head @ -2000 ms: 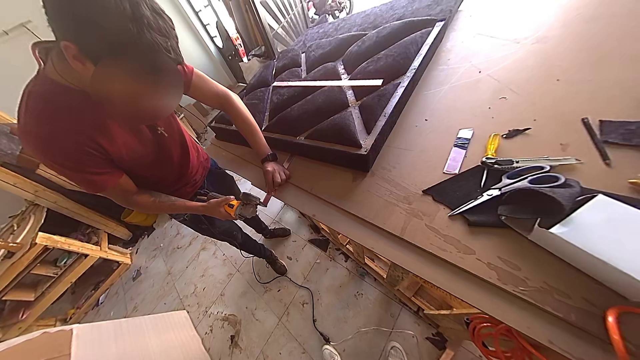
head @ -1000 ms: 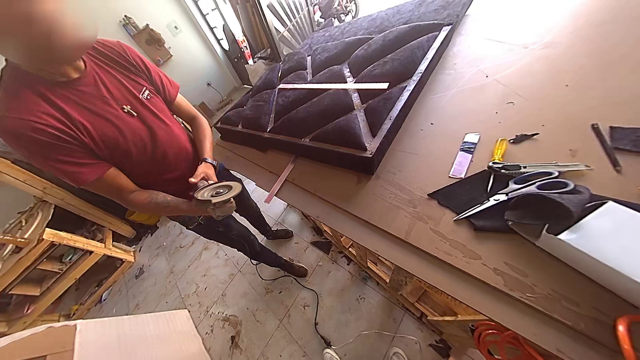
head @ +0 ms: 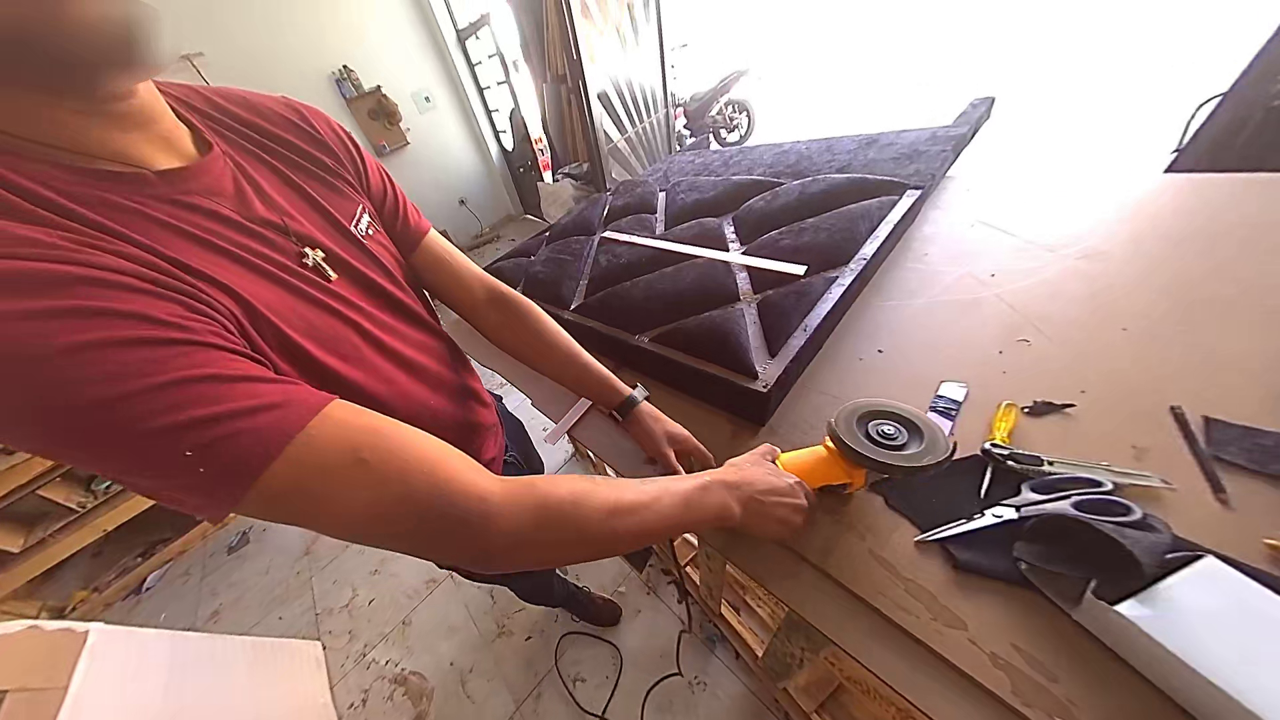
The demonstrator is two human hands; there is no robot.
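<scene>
Neither my left hand nor my right hand is in view. Across the table corner a co-worker in a red T-shirt grips a yellow angle grinder (head: 825,465), its disc facing up, low over or on the tabletop (head: 1000,300). The co-worker's other hand (head: 670,440) is by the table edge, near a thin pale strip (head: 568,420). A dark tufted upholstered panel (head: 690,250) lies behind, with a white strip (head: 705,252) across it. Right of the grinder are black-handled scissors (head: 1030,505) on dark fabric (head: 930,490), a utility knife (head: 1090,467) and a yellow-handled screwdriver (head: 1003,425).
A white box (head: 1210,630) stands at the near right of the table. A cardboard box (head: 200,670) is at lower left, near wooden frames (head: 90,540). A black cable (head: 590,670) loops over the tiled floor. A motorcycle (head: 715,110) stands beyond the doorway.
The co-worker has come nearer and moved the grinder from in front of the body to the table beside the scissors. The pale strip, earlier held by the co-worker, lies at the table edge.
</scene>
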